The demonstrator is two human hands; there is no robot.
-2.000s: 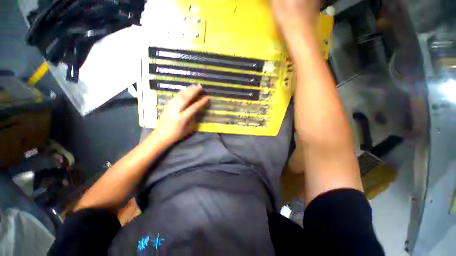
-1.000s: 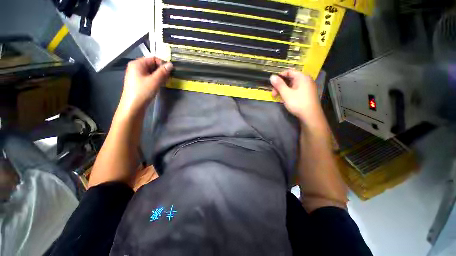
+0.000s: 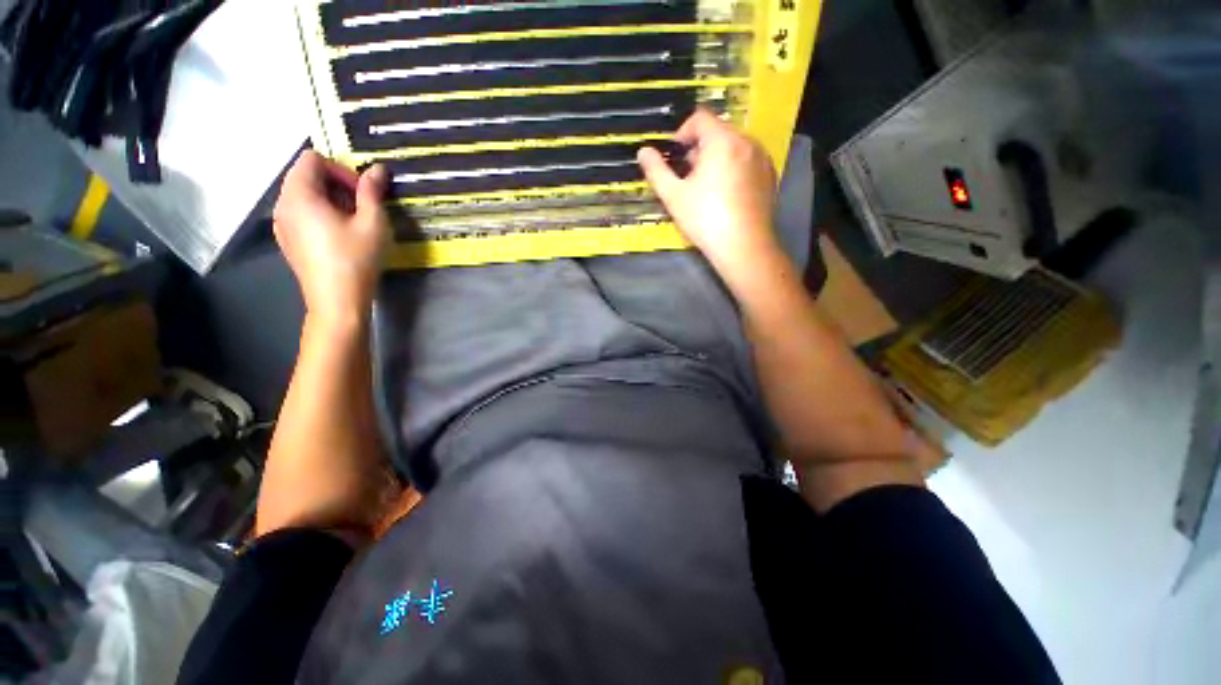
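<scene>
The yellow fixture plate [image 3: 536, 248] lies at my lap with its slots running left to right. Several slots hold black zippers with a pale centre line. The nearest zipper [image 3: 516, 169] lies in its slot, with both hands at its ends. My left hand [image 3: 332, 221] pinches or presses its left end with thumb and finger. My right hand [image 3: 712, 185] does the same at its right end. A grey, zipper-free slot [image 3: 536, 214] shows between this zipper and the plate's near edge. The plate's far part is cut off by the top of the picture.
A zipper bundle [image 3: 83, 67] hangs over a pale surface [image 3: 221, 147] at upper left. A pale control box [image 3: 924, 167] with a lit red switch stands at right. A spare yellow slotted plate [image 3: 1004, 341] lies below it. Cartons [image 3: 94, 375] are at far left.
The zipper, held over the lower slots a second ago, now lies in the slot below the other filled ones. Both hands have moved up the plate with it. The view has shifted slightly.
</scene>
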